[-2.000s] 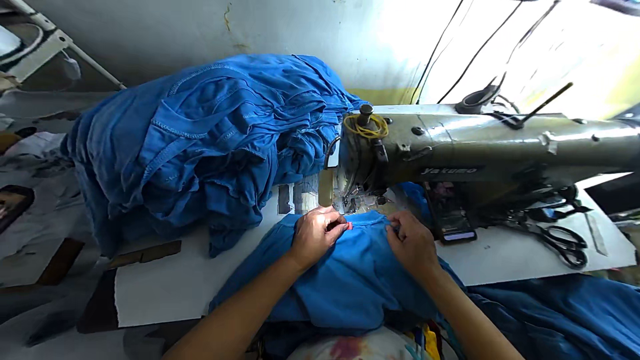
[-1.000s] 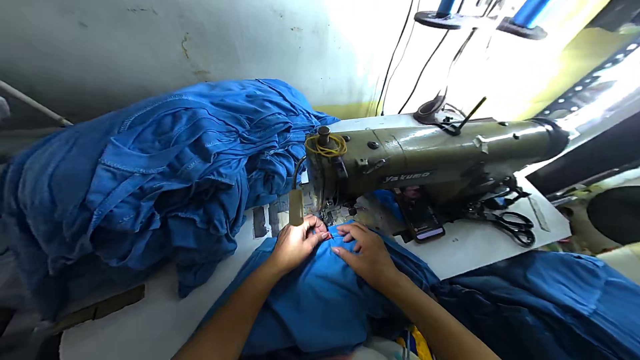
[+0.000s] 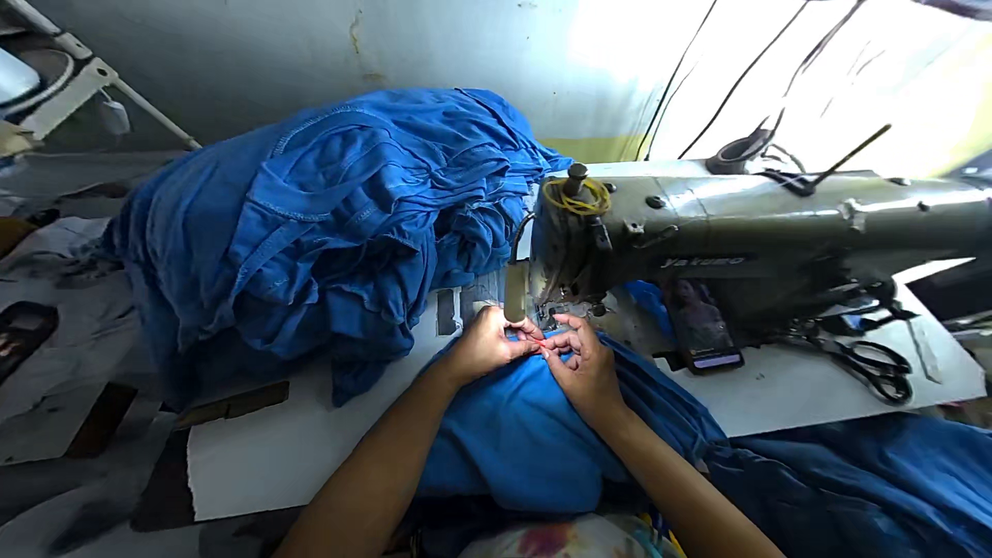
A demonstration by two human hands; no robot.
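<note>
Just in front of the needle area of a green Yakumo sewing machine (image 3: 697, 225), my left hand (image 3: 496, 345) and my right hand (image 3: 581, 360) meet. Their fingertips pinch a small red piece (image 3: 540, 342) at the top edge of a blue fabric garment (image 3: 527, 434). The garment drapes from the fingers toward my lap. Whether the red piece is a tag or part of the cloth, I cannot tell. The presser foot is partly hidden behind the fingers.
A big heap of blue garments (image 3: 333, 209) lies left of the machine. Right of the needle area are a smartphone (image 3: 701, 329) with its screen lit and black-handled scissors (image 3: 876, 368). More blue fabric (image 3: 868, 473) hangs at the lower right. Yellow thread (image 3: 577, 198) circles a knob on the machine head.
My hands have come closer together at the red piece; two seconds ago they were farther apart along the garment's edge. The view has swung and shifted.
</note>
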